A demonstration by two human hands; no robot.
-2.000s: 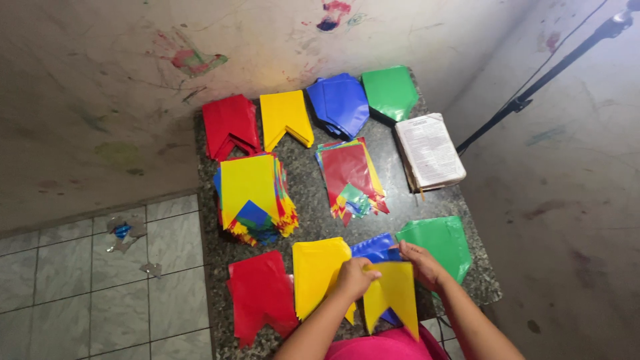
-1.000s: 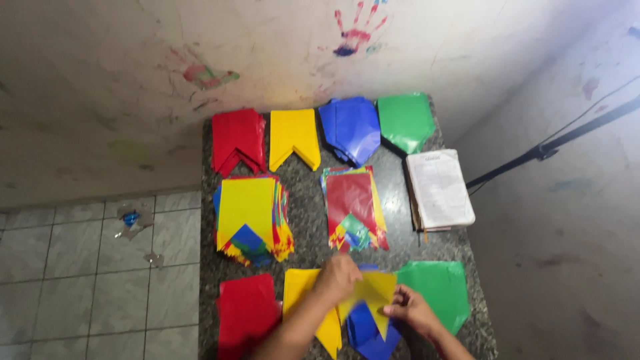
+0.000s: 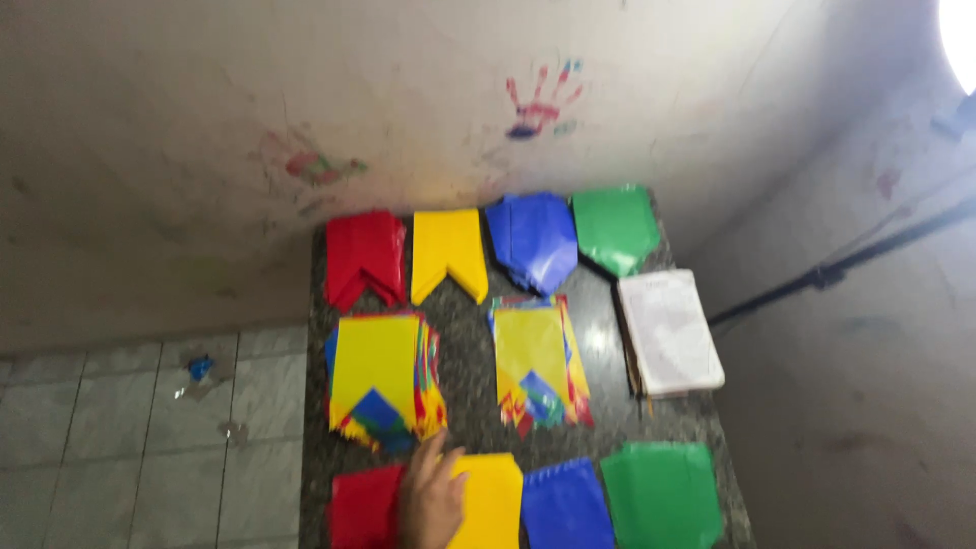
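My left hand (image 3: 433, 492), blurred, is over the near row between a red pennant stack (image 3: 364, 507) and a yellow pennant stack (image 3: 488, 499); nothing shows in its fingers. To its right lie a blue stack (image 3: 568, 503) and a green stack (image 3: 662, 492). Two mixed-colour piles with yellow on top, one left (image 3: 375, 354) and one right (image 3: 532, 339), form the middle row. Along the wall are notched red (image 3: 366, 252) and yellow (image 3: 448, 248) stacks, then blue (image 3: 534, 236) and green (image 3: 614, 225) ones with pointed ends. My right hand is out of view.
An open book (image 3: 671, 332) lies at the right side of the dark stone tabletop (image 3: 467, 366). Behind it a black pole (image 3: 823, 276) slants up to the right. A paint-marked wall (image 3: 427, 91) stands behind. Small litter (image 3: 200, 369) is on the tiled floor at left.
A yellow pennant now tops the right middle pile, where red was on top before. My left hand has moved left and holds no pennant; my right hand has left the view.
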